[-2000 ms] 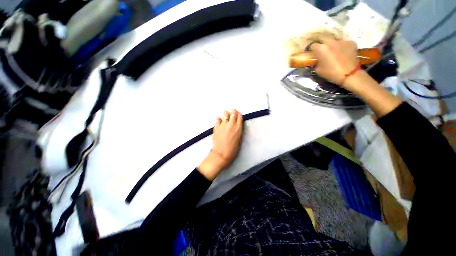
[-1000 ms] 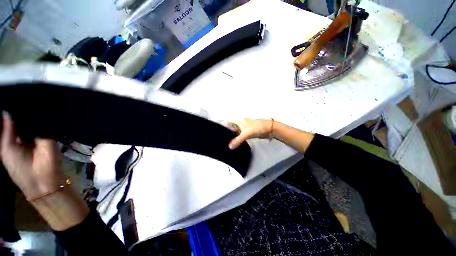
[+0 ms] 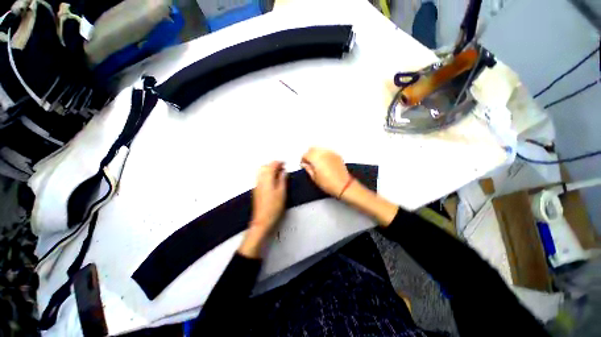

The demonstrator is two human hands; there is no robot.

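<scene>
A curved black band [image 3: 204, 227] lies wide and flat in an arc along the near side of the white cloth-covered table [image 3: 217, 151]. My left hand [image 3: 267, 197] lies across its middle, fingertips pinched at its far edge. My right hand [image 3: 327, 172] is just to the right, fingers curled and pinched at the same far edge. The two hands are a small gap apart. Any white part of the band at the fingertips blends into the table cover.
The iron [image 3: 435, 95] stands at the far right, with its orange-brown handle. A thicker black arc stack [image 3: 263, 56] lies on the far side. Black-edged white strips [image 3: 89, 197] heap at left. A smartphone [image 3: 90, 299] lies near left. A cardboard box [image 3: 524, 240] is lower right.
The iron was released and stands at the right. The band, a narrow strip at first, was lifted by both hands and now lies wide on the table, with both hands at its far edge.
</scene>
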